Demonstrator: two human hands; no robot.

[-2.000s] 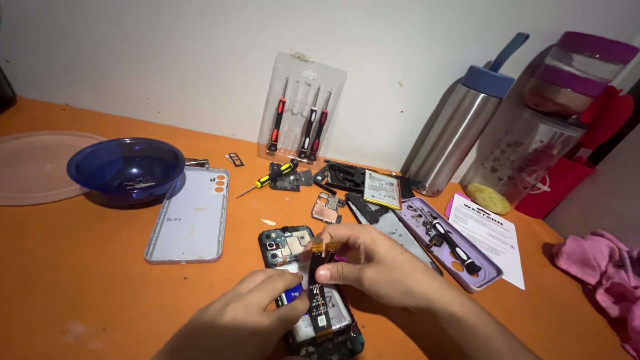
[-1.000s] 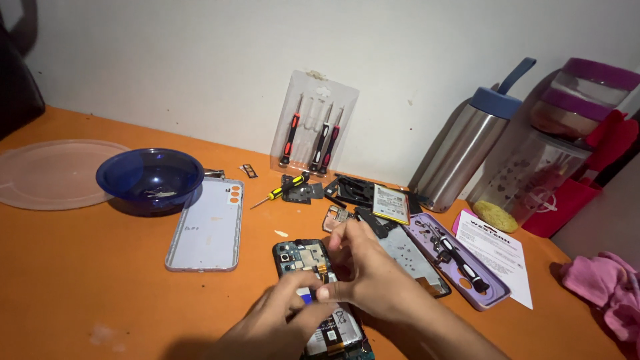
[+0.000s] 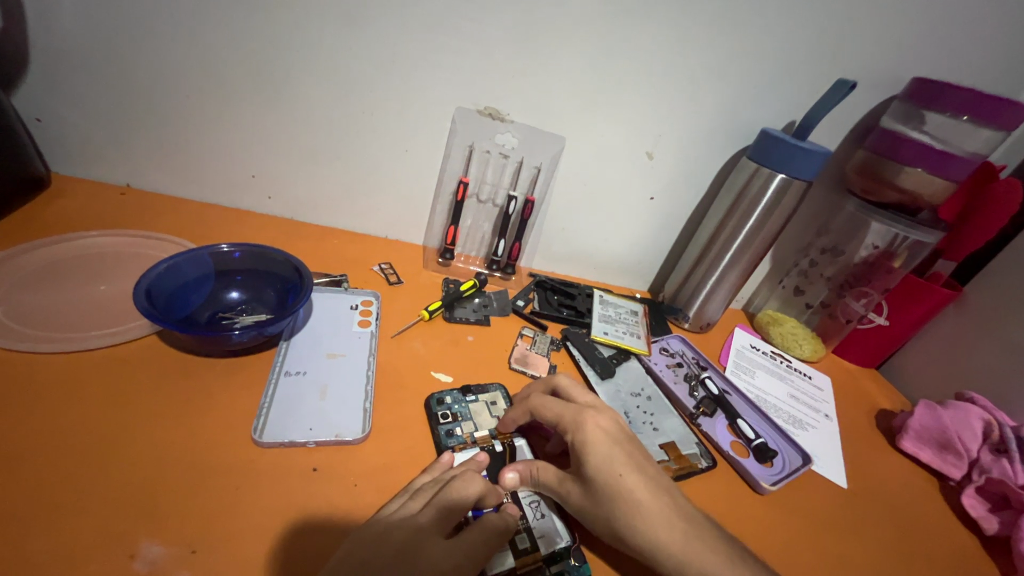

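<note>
An opened smartphone (image 3: 472,408) lies on the orange table, its circuit board, cameras and battery (image 3: 548,524) exposed. My left hand (image 3: 448,512) rests over the lower left of the phone, fingers bent, with a small blue thing partly showing beneath them; whether they grip it cannot be told. My right hand (image 3: 584,456) reaches over the phone's right edge, its fingertips at the flex cable (image 3: 500,448) and connectors below the board; a firm hold is not clear. A loose circuit board (image 3: 534,352) lies just beyond the phone. The phone's lower end is cut off by the frame.
A blue bowl (image 3: 222,296) with small metal pieces and a phone back cover (image 3: 320,368) stand left. Behind are a yellow-black screwdriver (image 3: 452,300) and a screwdriver pack (image 3: 496,192). Rightward lie a loose battery (image 3: 620,322), a screen assembly (image 3: 640,408), a purple phone case (image 3: 768,472) and a steel bottle (image 3: 732,240).
The flex cable stood raised from the phone in my right fingers two seconds ago; now it lies lower, along the battery. Both hands stay over the phone.
</note>
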